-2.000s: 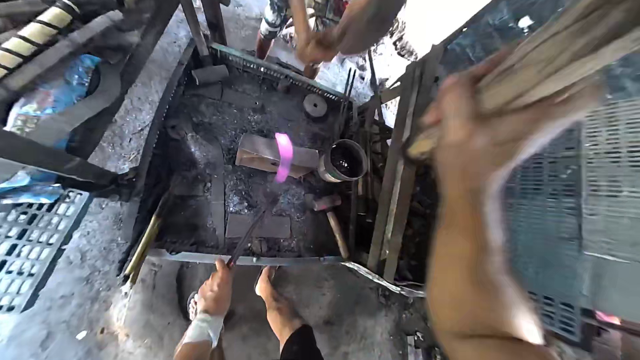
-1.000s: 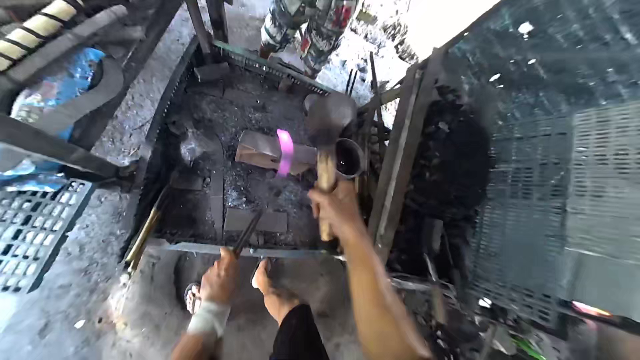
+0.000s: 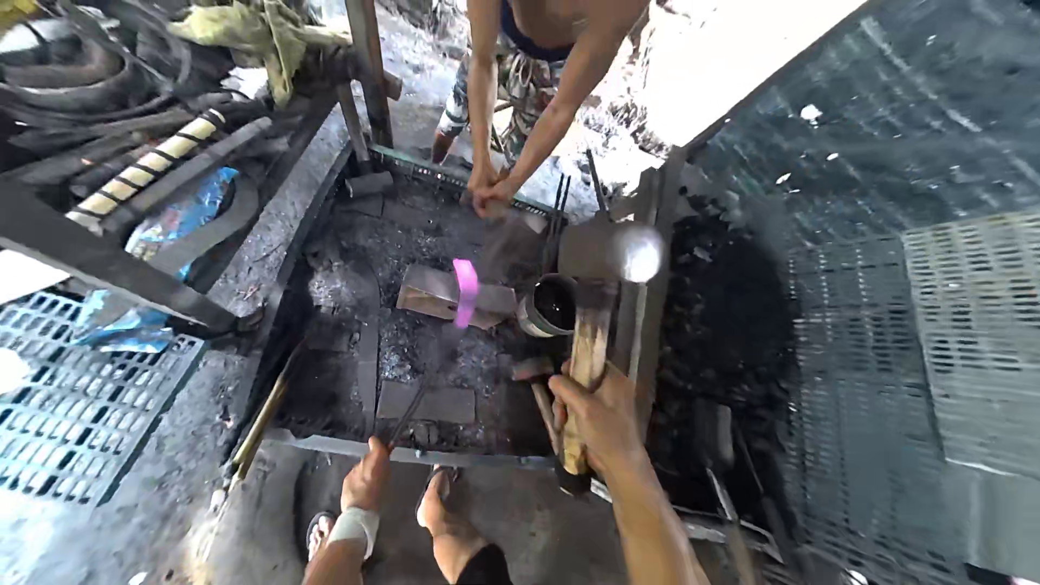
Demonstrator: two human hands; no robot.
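My left hand (image 3: 367, 479), its wrist wrapped in pale cloth, grips the handles of dark metal tongs (image 3: 412, 406). A pink-glowing curved metal piece (image 3: 465, 294) lies across the steel anvil block (image 3: 428, 291), at the far end of the tongs; their jaws are blurred. My right hand (image 3: 600, 410) is closed on the wooden handle of a large hammer (image 3: 591, 349), its head raised right of the anvil beside a can of dark liquid (image 3: 552, 305). A smaller hammer (image 3: 536, 372) lies below the can. Across the anvil, a co-worker's hands (image 3: 490, 195) grip a blurred tool.
A metal-edged bed (image 3: 325, 443) of ash surrounds the anvil. Dark coal (image 3: 727, 301) lies to the right, beside plastic crates (image 3: 853, 341). A plastic crate (image 3: 89, 398) and a wooden post (image 3: 114, 260) stand left. The co-worker (image 3: 536, 89) leans over the far edge.
The co-worker's hands have come into view over the far edge. My right hand, raised at the right two seconds ago, is lower, holding the hammer. The glowing piece remains on the anvil.
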